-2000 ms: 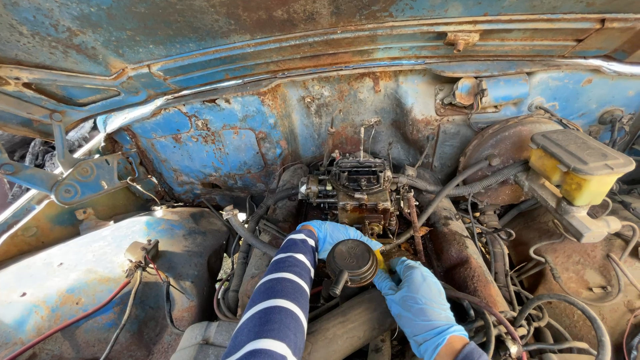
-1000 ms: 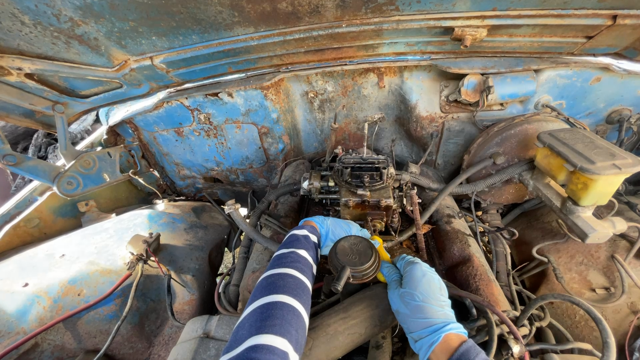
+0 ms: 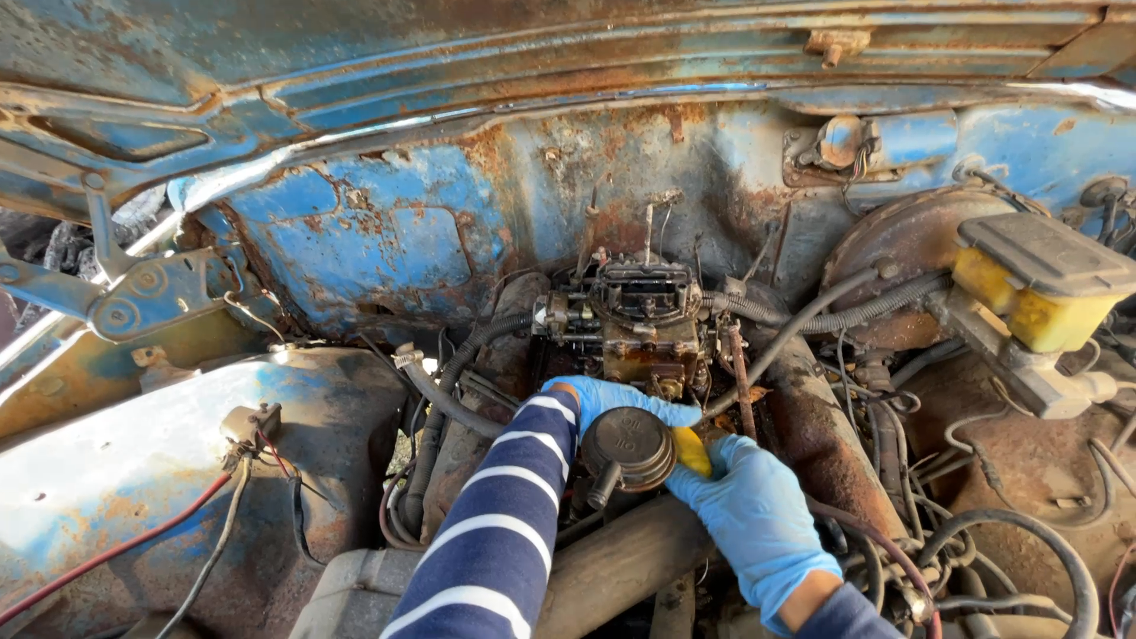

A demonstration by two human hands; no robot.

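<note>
Both hands wear light blue gloves. My left hand [image 3: 621, 399] reaches behind the round oil filler cap [image 3: 628, 444], its fingers pointing right toward a yellow object [image 3: 690, 451]; part of this hand is hidden by the cap, so its grip cannot be told. My right hand [image 3: 754, 515], right of the cap, has its thumb and fingertips at the yellow object's lower right end. What the yellow object is cannot be told. Just beyond the hands sits a grimy carburetor [image 3: 648, 311] on the engine.
A rusty firewall [image 3: 568, 186] stands behind the engine under the raised hood [image 3: 532, 53]. At right is a brake master cylinder with a yellowish reservoir [image 3: 1029, 297]. A thick hose [image 3: 621, 568] crosses below the cap. Wires and a hinge [image 3: 133, 297] lie at left.
My left hand's fingers now extend further right over the yellow object, which was partly between both hands before. My right hand stays close to the same place.
</note>
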